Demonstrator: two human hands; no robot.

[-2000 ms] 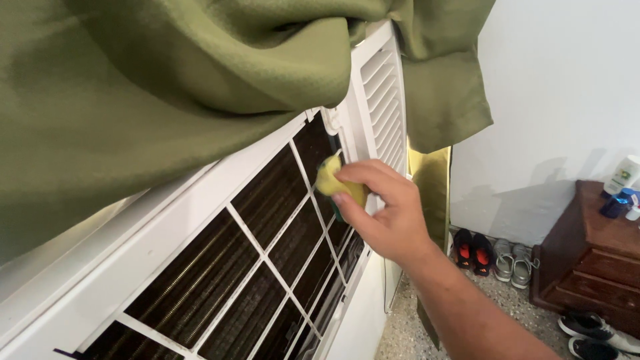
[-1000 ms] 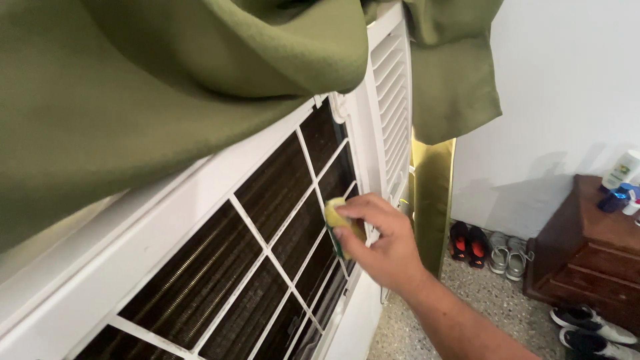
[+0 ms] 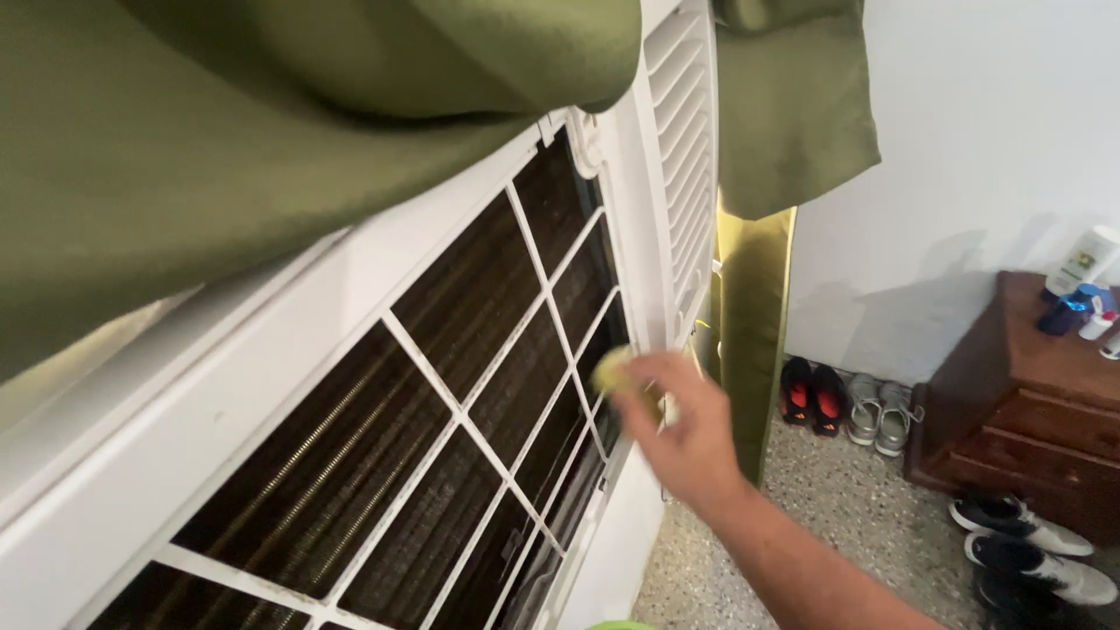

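Observation:
My right hand, slightly blurred, pinches a yellow sponge at the right edge of the white grille of a window air conditioner. Behind the grille's bars lie dark metal fins. Whether the sponge touches the frame is not certain. White louvers stand just beyond the hand, on the unit's right part. Over the top of the unit hangs a green curtain. My left hand is out of the picture.
At the right stands a brown wooden drawer chest bearing a white bottle and small containers. Black shoes, gray shoes and black-and-white sneakers rest on the speckled floor. A green rim shows at the bottom edge.
My right hand has moved with the sponge down along the grille's right side, from near its upper corner two seconds ago. It still holds the sponge.

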